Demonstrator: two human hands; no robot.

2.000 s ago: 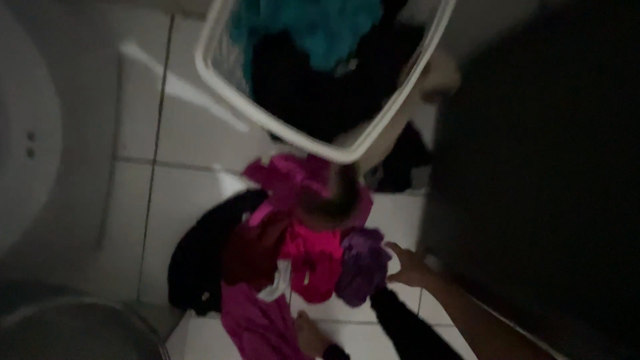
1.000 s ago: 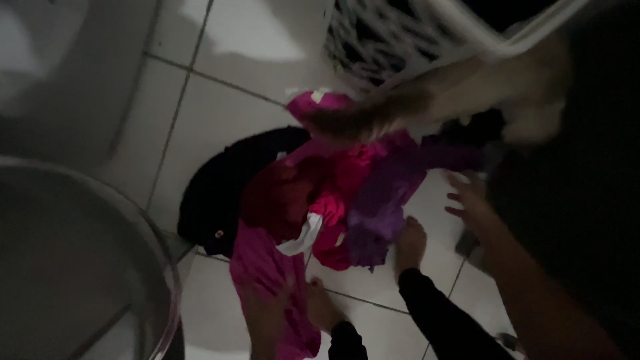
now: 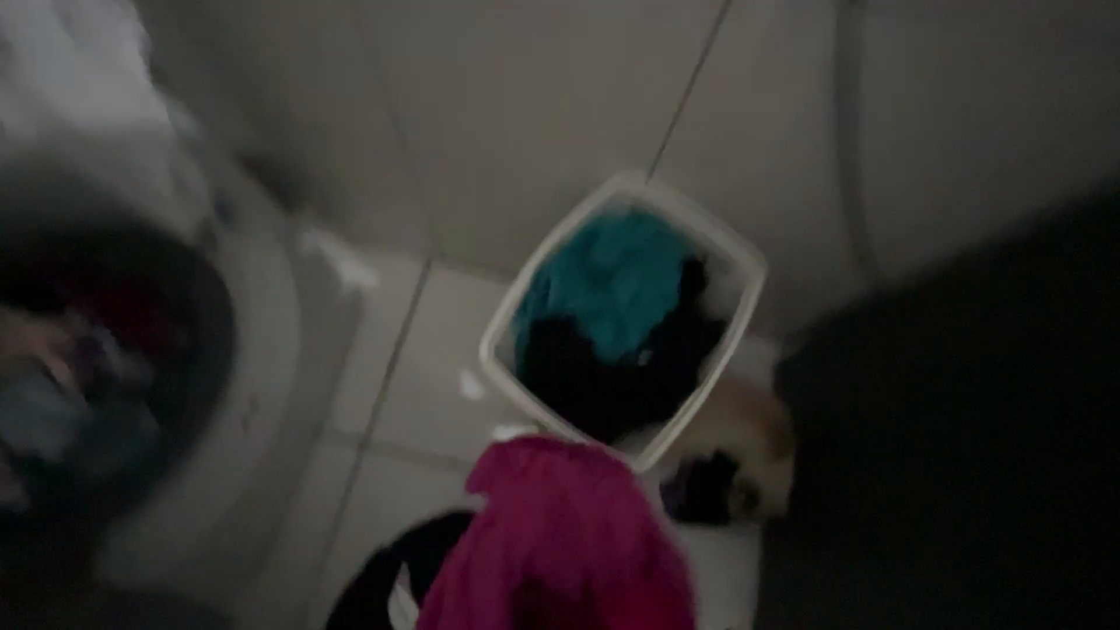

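Observation:
At the left edge, what looks like my left hand (image 3: 39, 346) is blurred inside the round opening of a front-loading washing machine (image 3: 262, 376), among dark red and grey clothes (image 3: 79, 420); its grip is unclear. My right hand is out of view. A magenta cloth (image 3: 560, 525) rises large at the bottom centre, and whatever holds or supports it is hidden. Behind it stands a white plastic laundry basket (image 3: 503, 328) with a teal cloth (image 3: 621, 280) and black clothes (image 3: 604, 394) inside. A black garment (image 3: 407, 560) lies on the floor, left of the magenta cloth.
A cream-furred animal with dark markings (image 3: 761, 437) is on the tiled floor (image 3: 411, 394), close against the basket's right side. A large dark surface (image 3: 945, 437) fills the right. A hose-like strip (image 3: 849, 149) runs down near the upper right.
The view has swung towards the washing machine opening. My right hand and the feet have gone out of view. The magenta cloth now looks raised and bunched; the purple cloth no longer shows beside it.

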